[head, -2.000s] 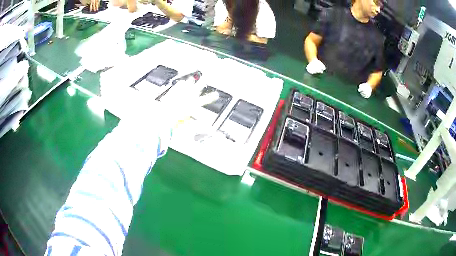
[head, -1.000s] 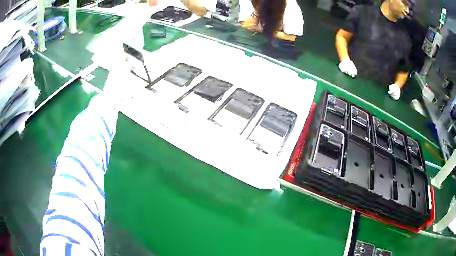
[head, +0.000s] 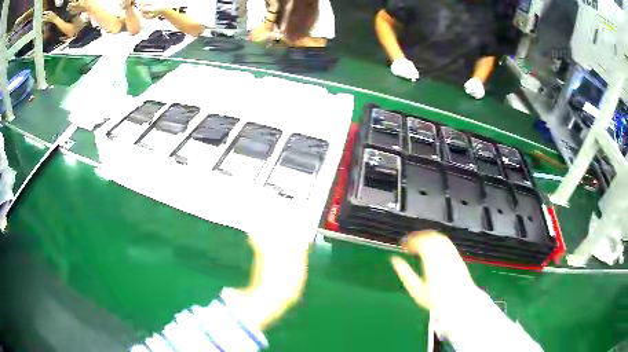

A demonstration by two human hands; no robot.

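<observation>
Several phone frames (head: 255, 143) lie in a row on a white tray or sheet (head: 172, 192), dark upper part, open lower part. A stack of black blister trays (head: 427, 230) stands to the right; its top tray holds housings in the back row and one housing (head: 380, 180) in the front-left pocket. My left hand (head: 279, 265) is at the white tray's near edge, its fingers overexposed and lost against the white. My right hand (head: 425, 265) is at the black stack's front edge, thumb and fingers apart, with nothing seen in it.
A red base (head: 332, 214) lies under the black trays. Co-workers sit opposite; one has white gloves (head: 405, 69). A crumpled white cloth or bag (head: 103, 93) lies at the back left. A white post (head: 582, 165) stands at the right. The bench (head: 186, 258) is glossy green.
My left hand has moved from the far left of the white tray to its near right edge. The frame that was tilted up there now lies flat. My right hand has come into view.
</observation>
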